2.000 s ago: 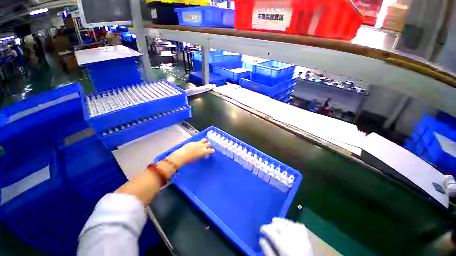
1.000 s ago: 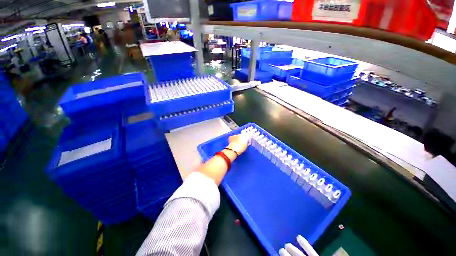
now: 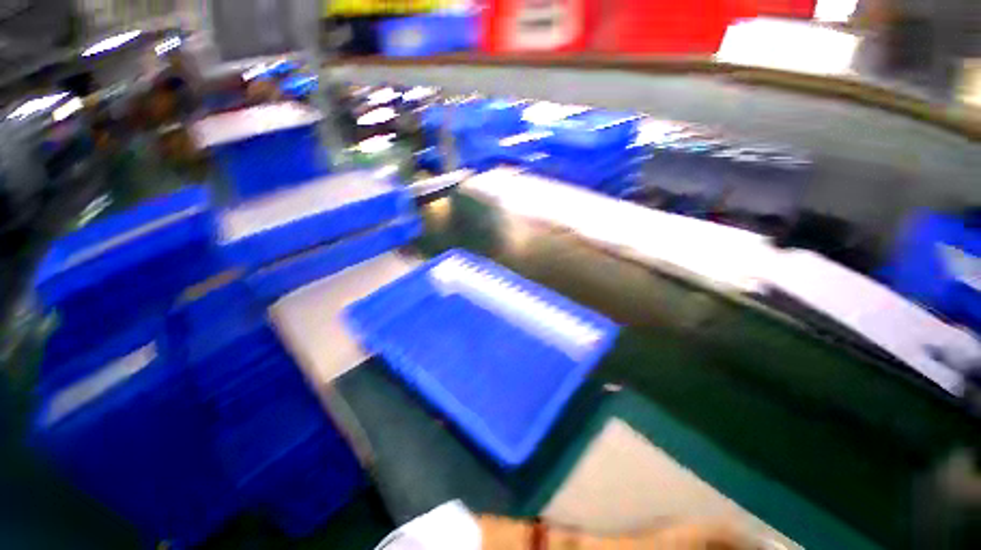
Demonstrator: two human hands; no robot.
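The view is blurred. The shallow blue tray (image 3: 463,376) lies at an angle in the middle, with white power adapters (image 3: 516,301) in one row along its far side. The rest of its floor shows blue. My left arm crosses the bottom edge, white cuff at left and bracelet at the wrist. My left hand (image 3: 678,534) is bare, blurred and cut off at the bottom, in front of the beige board (image 3: 635,483). Its fingers and anything in them cannot be made out. My right hand is not in view.
Blue trays stand stacked at left (image 3: 118,376). Two more stacked trays (image 3: 323,231) sit beyond a pale board (image 3: 344,306). The green conveyor (image 3: 731,376) runs behind the tray. A shelf (image 3: 602,91) with red bins (image 3: 667,27) crosses above.
My left hand has left the tray's far corner and moved down to the bottom edge. My right hand has gone out of view. The camera has turned, and more of the beige board shows.
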